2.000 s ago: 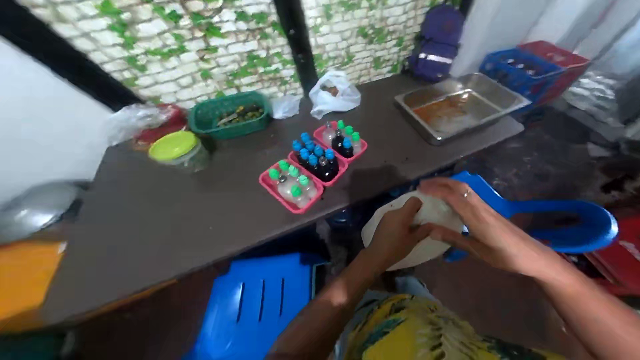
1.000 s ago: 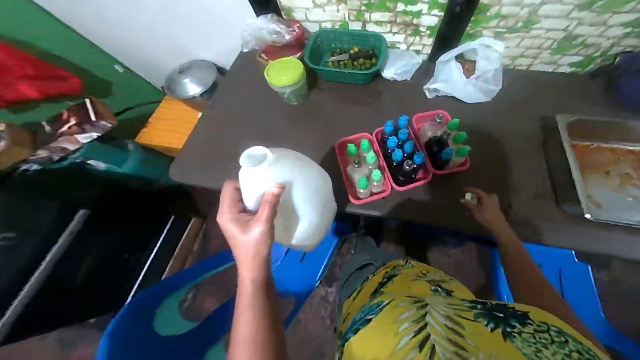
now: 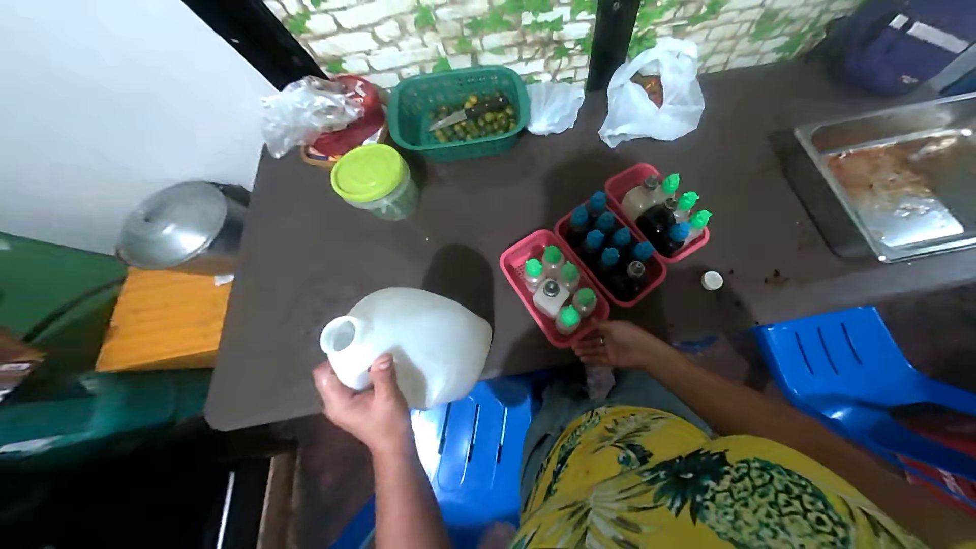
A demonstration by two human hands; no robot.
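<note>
My left hand [image 3: 366,400] grips a white plastic jug [image 3: 427,343] near its neck; the jug's uncapped mouth tilts toward the left, over the table's front edge. My right hand [image 3: 614,345] is at the near end of a pink plastic basket [image 3: 522,293], its fingers on the rim. That basket holds several clear bottles with green caps. Against it stands a second pink basket [image 3: 653,293] of dark bottles, most blue-capped. A third pink basket [image 3: 629,174] behind holds clear and dark bottles. A white screw cap [image 3: 711,280] lies on the table, right of the baskets.
Along the back of the table [image 3: 305,305] stand a green basket [image 3: 457,149] with small green fruits and a knife, a lime-lidded jar [image 3: 371,174] and white plastic bags [image 3: 656,107]. A steel pan [image 3: 846,206] is at right. Blue chairs [image 3: 820,347] stand at the front edge.
The white cap, in my right hand a second ago, now lies on the table. My right hand has moved left to the pink basket. The jug stays in my left hand.
</note>
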